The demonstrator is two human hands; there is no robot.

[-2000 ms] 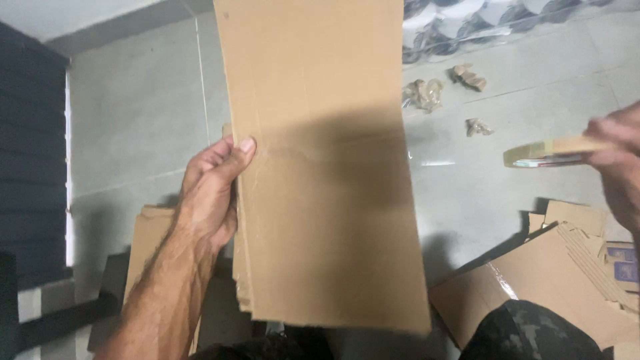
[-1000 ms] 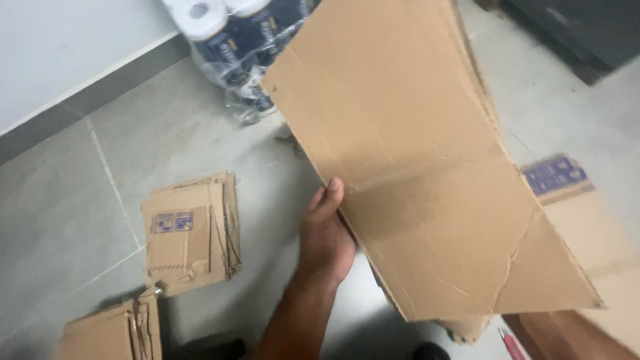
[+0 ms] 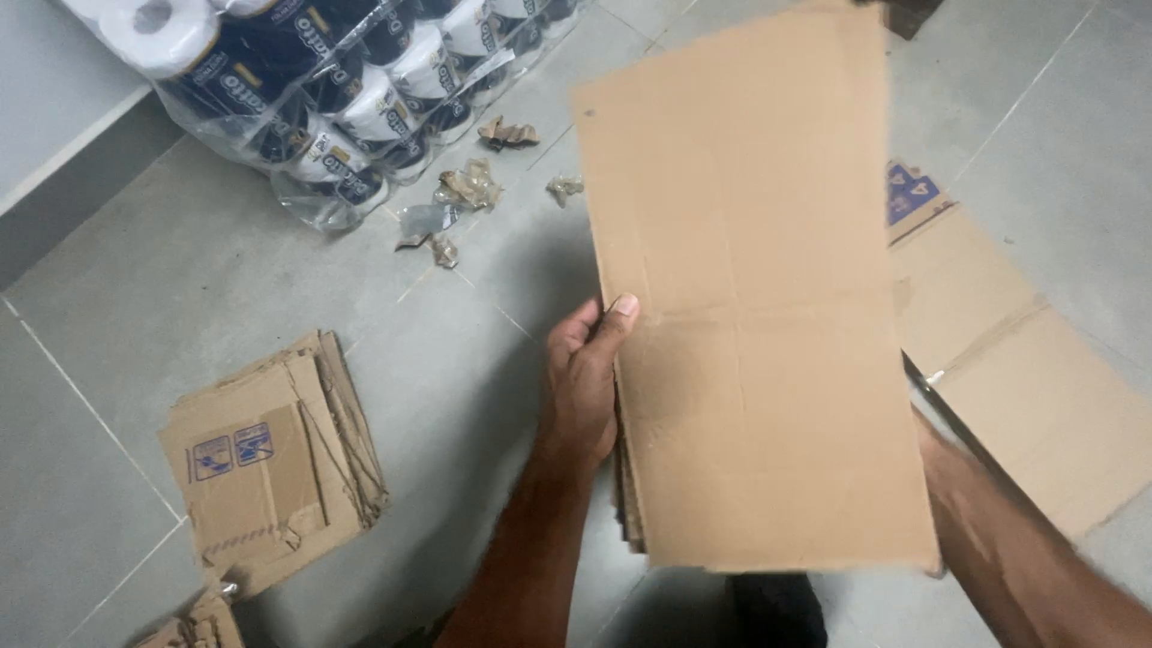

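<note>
A stack of flat cardboard sheets [image 3: 765, 297] is held up in front of me. My left hand [image 3: 585, 378] grips its left edge, thumb on the front face and fingers behind. My right forearm comes in from the lower right and passes behind the stack, so my right hand is hidden. Layered edges of more sheets show at the stack's lower left. A dark, thin strip [image 3: 936, 387] runs along the forearm; what it is I cannot tell.
Plastic-wrapped paper rolls [image 3: 360, 99] lie at the upper left, with crumpled tape scraps [image 3: 468, 186] beside them. A tied-looking pile of cardboard [image 3: 261, 477] lies on the tiled floor at left, another [image 3: 202, 625] below it. Flattened cardboard [image 3: 1035, 360] lies at right.
The roll of tape seen by my right hand two seconds ago no longer shows. My right hand has gone behind the cardboard. The stack, tilted one second ago, is now nearly upright in view.
</note>
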